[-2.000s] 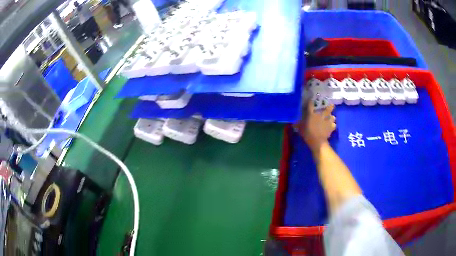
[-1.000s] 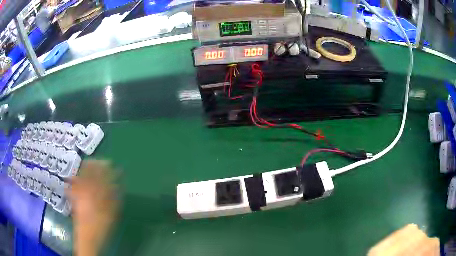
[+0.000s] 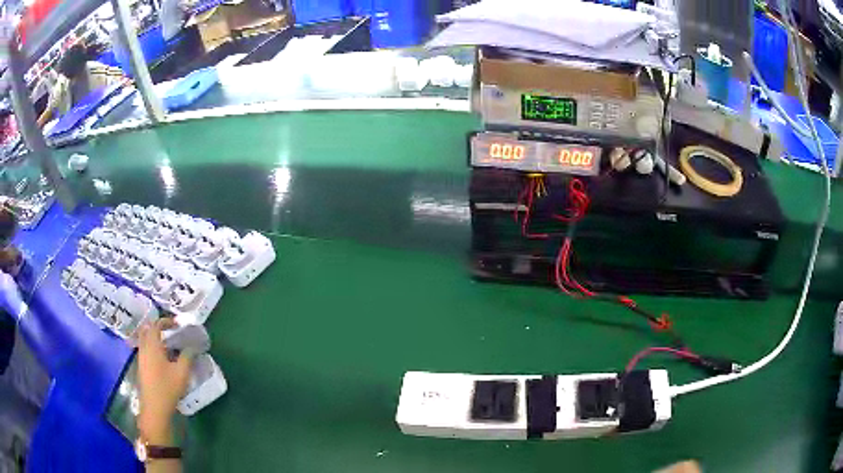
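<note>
Rows of white adapters (image 3: 148, 263) lie at the left, most with prongs up. My left hand (image 3: 159, 379) is at their near end, with its fingers on a white adapter (image 3: 188, 336). Another adapter (image 3: 205, 386) lies just beside and below it. The white power strip (image 3: 434, 404) lies across the bench front, its two black sockets without adapters. Only a sliver of my right hand (image 3: 682, 467) shows at the bottom edge; its fingers are out of the picture.
The black stand (image 3: 619, 245) carries the dual red meter (image 3: 536, 154), the green-display instrument (image 3: 601, 113) and a tape roll (image 3: 710, 171). Red test leads (image 3: 578, 277) hang to the bench. A white cord (image 3: 813, 268) curves up the right. A person (image 3: 74, 78) sits far left.
The view has swung from the right-hand bin to the bench and left rows. My left hand, blurred beside the rows before, is now on an adapter. My right hand has mostly left the picture.
</note>
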